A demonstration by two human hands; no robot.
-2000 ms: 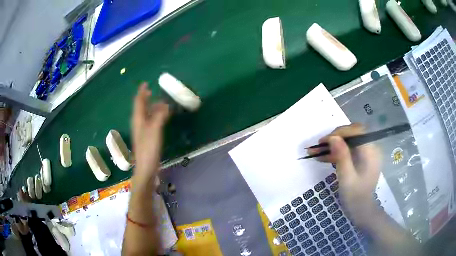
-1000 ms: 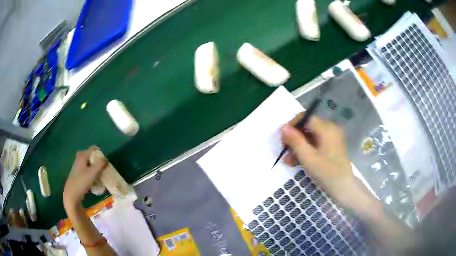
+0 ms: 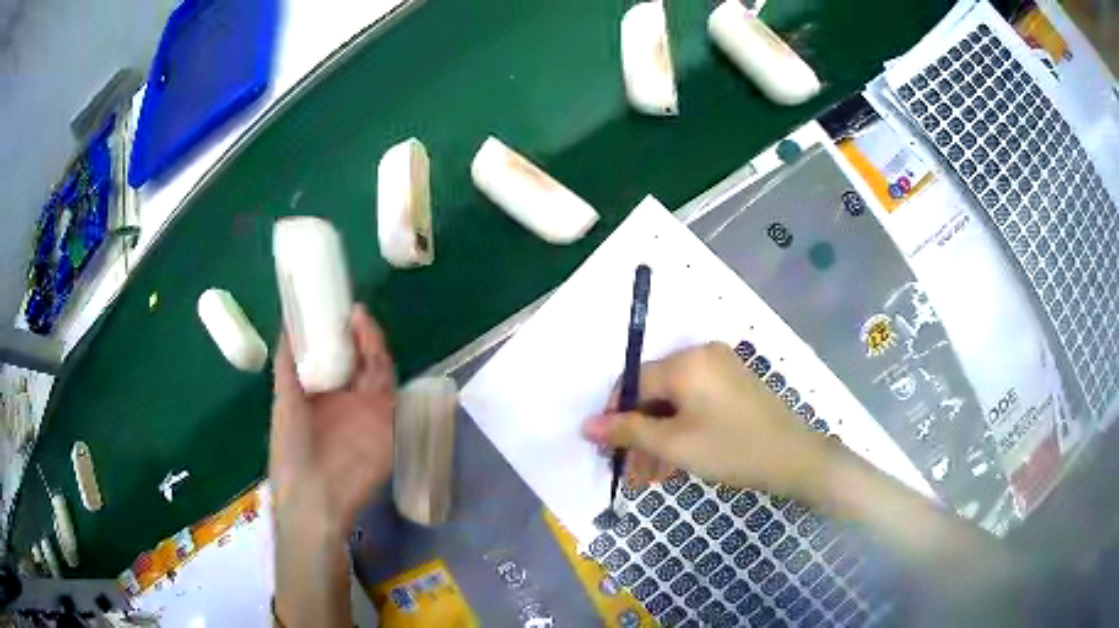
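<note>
My left hand (image 3: 331,429) holds a cream-white plastic housing (image 3: 315,301) above the green belt's near edge. A second, blurred housing (image 3: 425,451) is just right of my left hand, over the grey packaging; whether my hand touches it is unclear. My right hand (image 3: 687,417) holds black tweezers (image 3: 634,331) pen-like, nearly upright. The tweezer tips are at a dark label (image 3: 607,518) at the upper left corner of the label grid. The label sheet (image 3: 614,331) is blank white in its upper part, with rows of black labels below.
More housings (image 3: 405,202) lie spaced along the green belt (image 3: 528,98). A stack of label sheets (image 3: 1000,160) is at the far right. A blue tray (image 3: 209,80) and blue-green parts (image 3: 68,239) are upper left. White paper with an orange edge (image 3: 215,570) is lower left.
My left hand has moved right from the lower left belt and raised a housing. My right hand has moved the tweezer tips down to the labels. The view and housings have shifted left.
</note>
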